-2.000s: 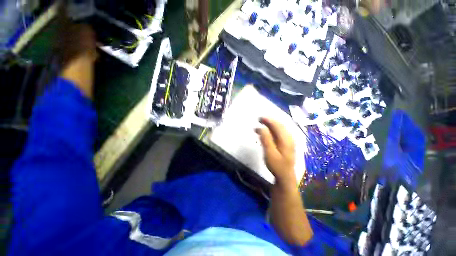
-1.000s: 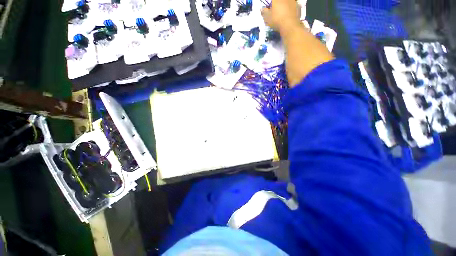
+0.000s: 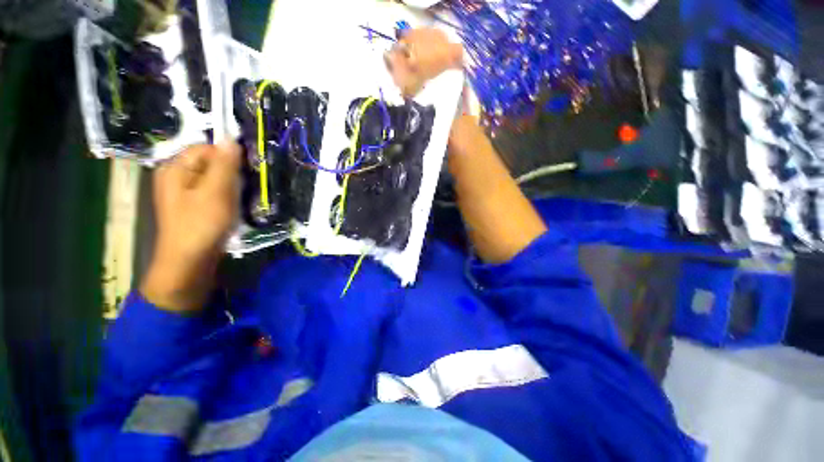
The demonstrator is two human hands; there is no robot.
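Note:
A white power strip housing (image 3: 329, 214) lies open over my lap, with rows of black socket inserts (image 3: 384, 200), yellow-green earth wires (image 3: 263, 149) and a curved blue wire (image 3: 316, 165). My left hand (image 3: 194, 203) is closed on its left edge. My right hand (image 3: 425, 63) is at its upper right corner, fingers curled around a small end panel. A blue component (image 3: 403, 29) and thin dark wires show at the fingertips; the panel's white body blends with the white board behind it.
The white work board (image 3: 316, 27) lies beyond the housing. Blue-purple lead wires (image 3: 542, 50) are piled upper right. Another open housing (image 3: 96, 113) is at upper left. White end panels (image 3: 759, 144) stand in rows at right, above a blue bin (image 3: 734, 302). A pale cord (image 3: 547, 170) lies right of my forearm.
My right hand has come back from the spread end panels to the housing with a panel. My left hand has come into view on the housing, which now lies over my lap.

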